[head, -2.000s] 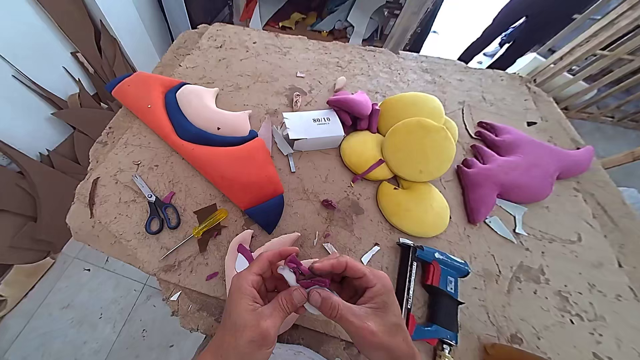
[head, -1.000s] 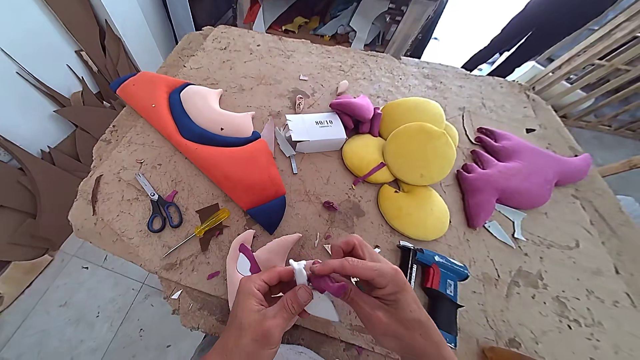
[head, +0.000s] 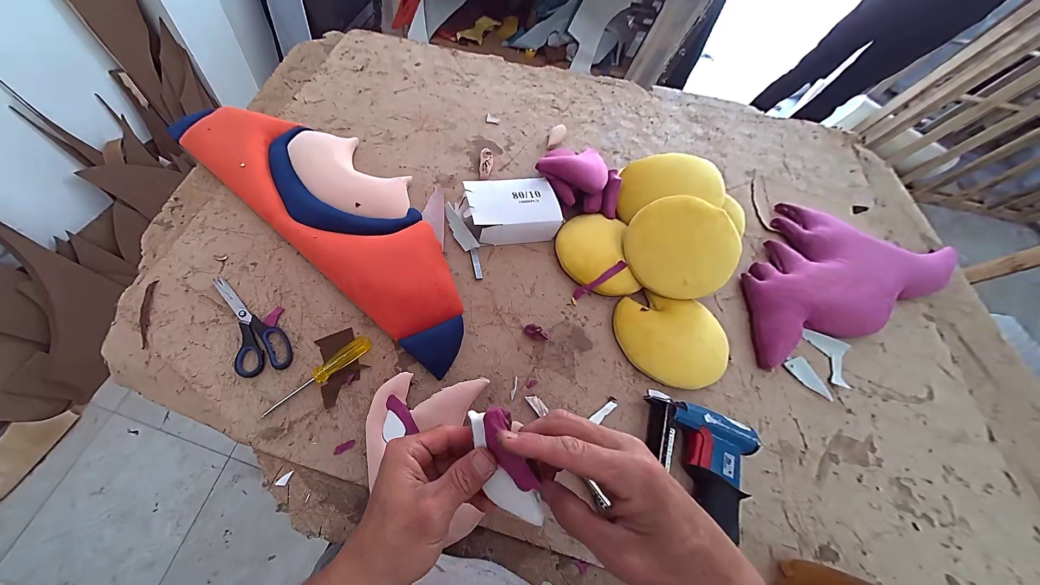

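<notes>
Between my two hands, near the table's front edge, is a small purple padded piece (head: 509, 455) with a white piece (head: 512, 497) against it. My left hand (head: 435, 487) pinches the white part with thumb and forefinger. The fingers of my right hand (head: 601, 479) press on the purple part, and a metal tool (head: 598, 493), mostly hidden, shows by that hand. Behind my left hand lies a pink padded piece (head: 447, 404) with a purple and white inset. A blue and red staple gun (head: 715, 447) rests to the right of my hands.
Scissors (head: 252, 329) and a yellow-handled screwdriver (head: 341, 361) lie at left, below an orange and blue padded shape (head: 349, 244). A white box (head: 513, 213), yellow padded discs (head: 682, 246) and a purple padded shape (head: 845, 272) lie farther back. A person (head: 877, 49) stands beyond the table.
The purple and white pieces have been turned between my fingers; the purple part now stands more upright beside the white. Both hands still hold them.
</notes>
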